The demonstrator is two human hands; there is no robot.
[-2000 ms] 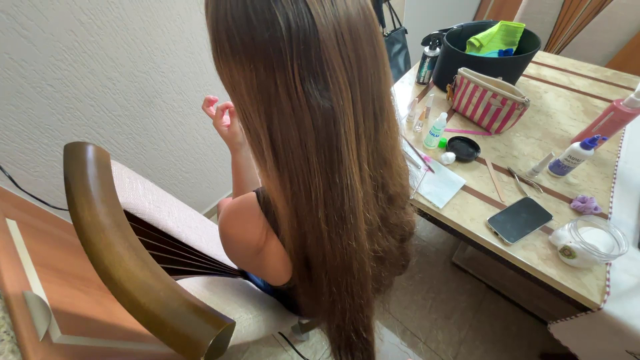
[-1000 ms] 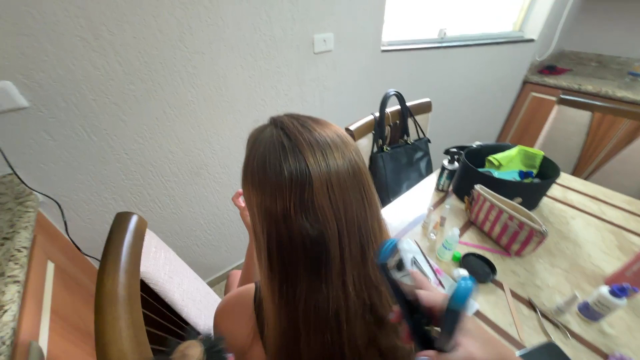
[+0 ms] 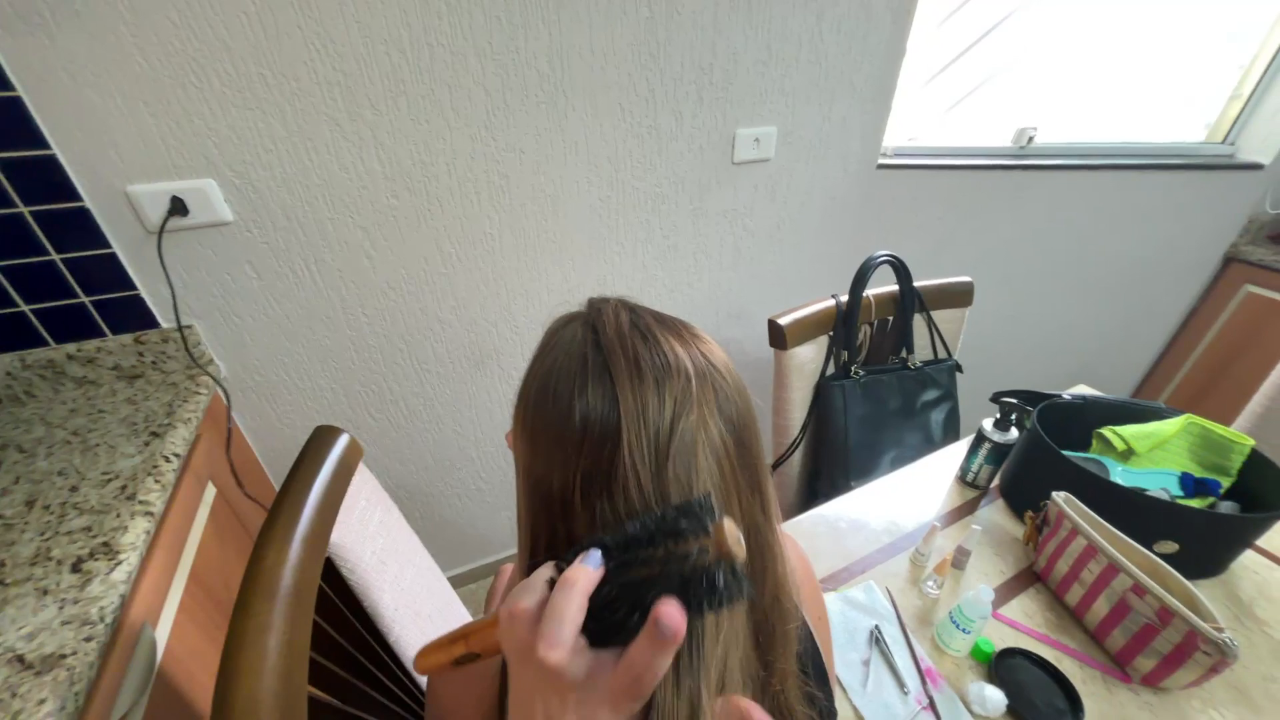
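Observation:
A seated person's long brown hair (image 3: 610, 400) hangs down in the centre, seen from behind. My left hand (image 3: 585, 640) holds a round hairbrush (image 3: 650, 570) with black bristles and a wooden handle, its fingers around the bristled barrel. The bristles lie against the back of the hair, and the handle points left. At the bottom edge, right of the brush, shows a fingertip that appears to be my right hand (image 3: 742, 709); the rest of it is out of frame, so what it holds is hidden.
A wooden chair back (image 3: 285, 570) stands left, near a granite counter (image 3: 90, 450) and a plugged-in cord (image 3: 185, 320). Right, a table (image 3: 850, 540) bears a striped pouch (image 3: 1130, 600), a black tub (image 3: 1090, 500), small bottles and tweezers (image 3: 890, 655). A black handbag (image 3: 885, 415) hangs on another chair.
The brush has come from the lower left edge onto the hair. The flat iron, held in my right hand a second ago, is out of sight. The view has swung up and left.

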